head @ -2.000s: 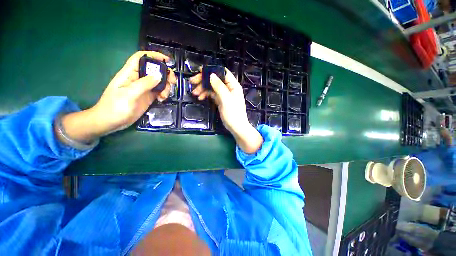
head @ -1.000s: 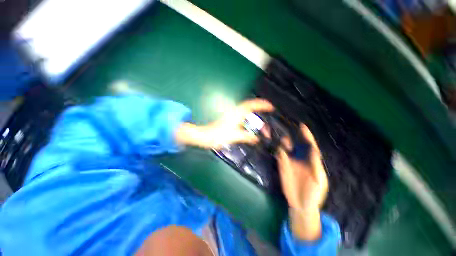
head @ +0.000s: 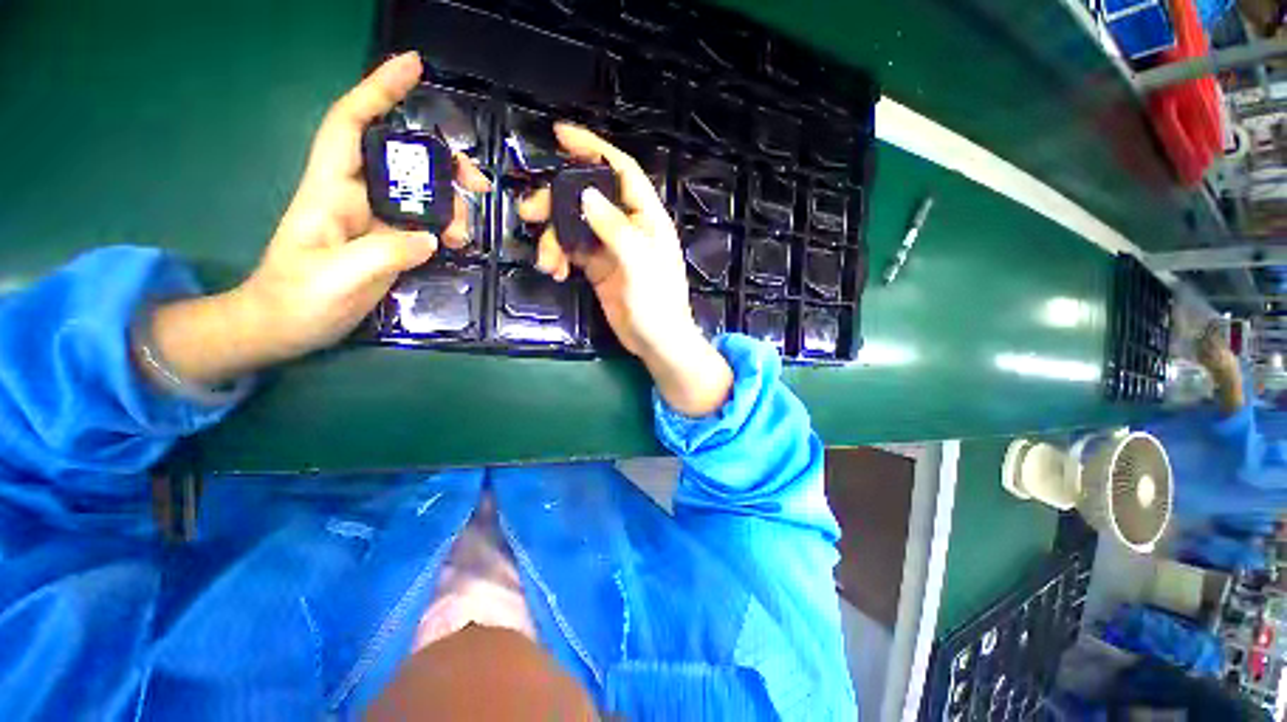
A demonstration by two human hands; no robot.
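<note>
My left hand holds a smartwatch unit by its edges, with white code-like marks and text lit on its face. My right hand holds a second smartwatch unit, dark, with the thumb on its near face. Both units are above the black blister tray, which lies flat on the green bench. Its square pockets are glossy, and my hands hide part of its left side.
A pen lies on the bench right of the tray. Further right are another black tray, a beige fan and another person's arm. A tray with round parts is at the lower right.
The view swung towards a white sheet at the left one second ago and is now back over the tray. Against two seconds ago, my left fingers are more spread and the left unit's face shows more fully.
</note>
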